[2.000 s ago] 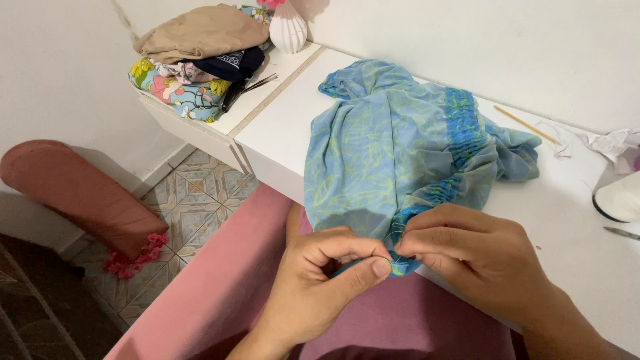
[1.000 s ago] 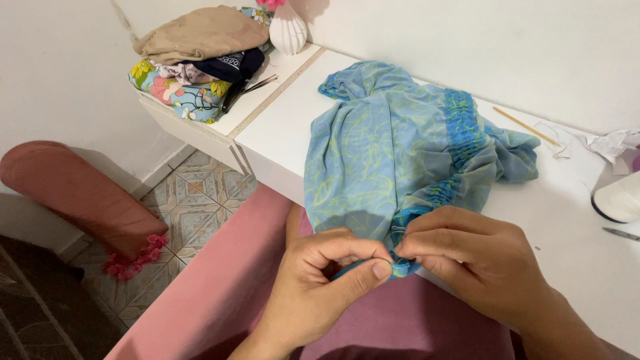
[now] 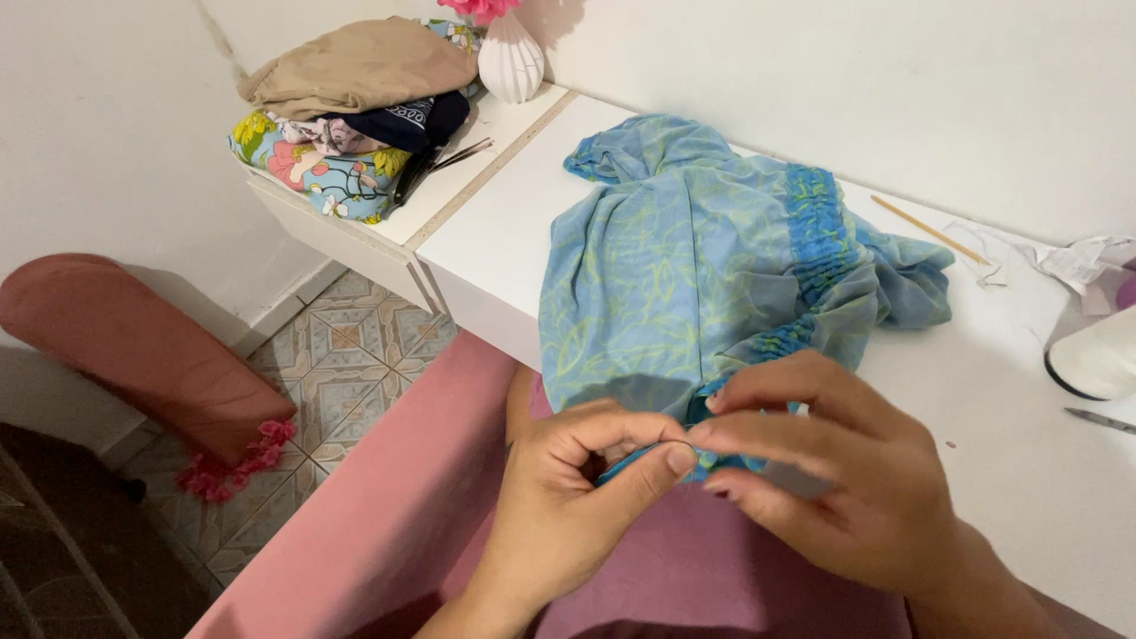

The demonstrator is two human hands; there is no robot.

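A blue garment [image 3: 635,293] with a yellow-green leaf print and gathered elastic bands lies over the white table's front edge. My left hand [image 3: 590,484] pinches the garment's blue edge between thumb and forefinger. Close beside it, my right hand [image 3: 825,461] has its thumb and fingers spread, fingertips near the pinched edge. Nothing can be made out between the right fingers. A fine thread seems to hang below the fingertips; no needle can be made out.
Folded fabrics [image 3: 355,67] and black-handled scissors [image 3: 422,169] lie at the table's left end, by a white ribbed vase [image 3: 510,62]. A thin wooden stick [image 3: 930,231], crumpled paper [image 3: 1078,262] and a white container [image 3: 1096,355] are at the right.
My right thumb and fingers, together at the cloth in the earlier frames, have spread apart. My left hand keeps its pinch in the same place.
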